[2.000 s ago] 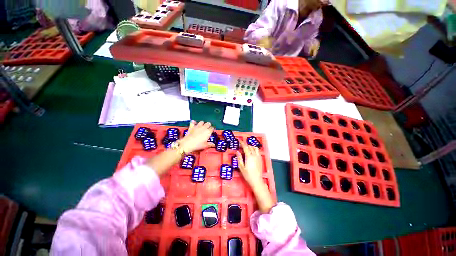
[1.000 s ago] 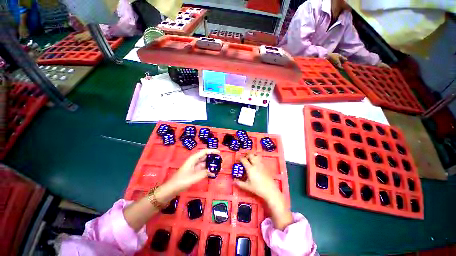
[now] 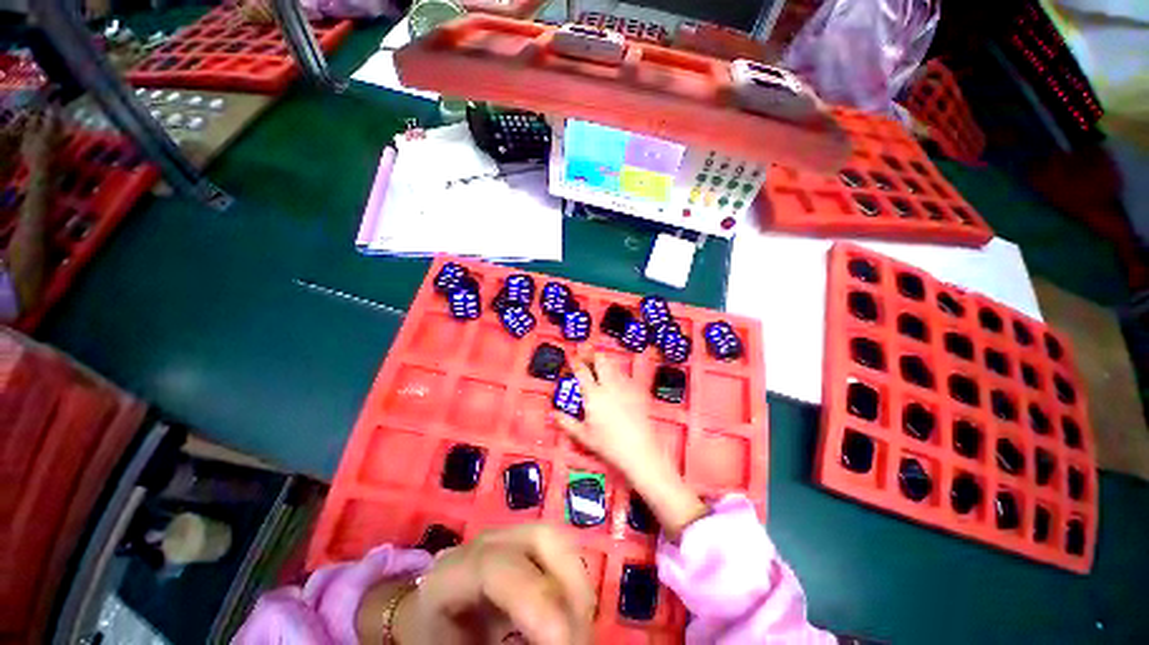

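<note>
The red tray (image 3: pixel 410 387) lies in front of me. Lit watches (image 3: pixel 518 291) with blue-white screens lie in clusters along its top row. Dark watches (image 3: pixel 463 468) sit in lower pockets, one over a green label (image 3: pixel 586 499). Two more dark watches lie in the second row. My right hand (image 3: pixel 614 413) is over the tray's middle, thumb and fingers around the edges of a lit watch (image 3: pixel 570 397). My left hand (image 3: pixel 510 590) is blurred over the tray's lower part, fingers curled and hiding pockets; whether it holds anything cannot be seen.
A second red tray of dark watches (image 3: pixel 833 359) lies at right on white paper (image 3: pixel 784 310). Behind are an instrument (image 3: pixel 630 168) under a raised red tray (image 3: pixel 680 92), a small white block (image 3: pixel 670 260), record sheets (image 3: pixel 473 214) and a black keypad (image 3: pixel 508 131). Another person's arm shows at far left.
My left hand has moved from mid-tray down toward me, and a dark watch now lies in the second row. My right hand has shifted slightly up and left relative to the tray. The view has turned.
</note>
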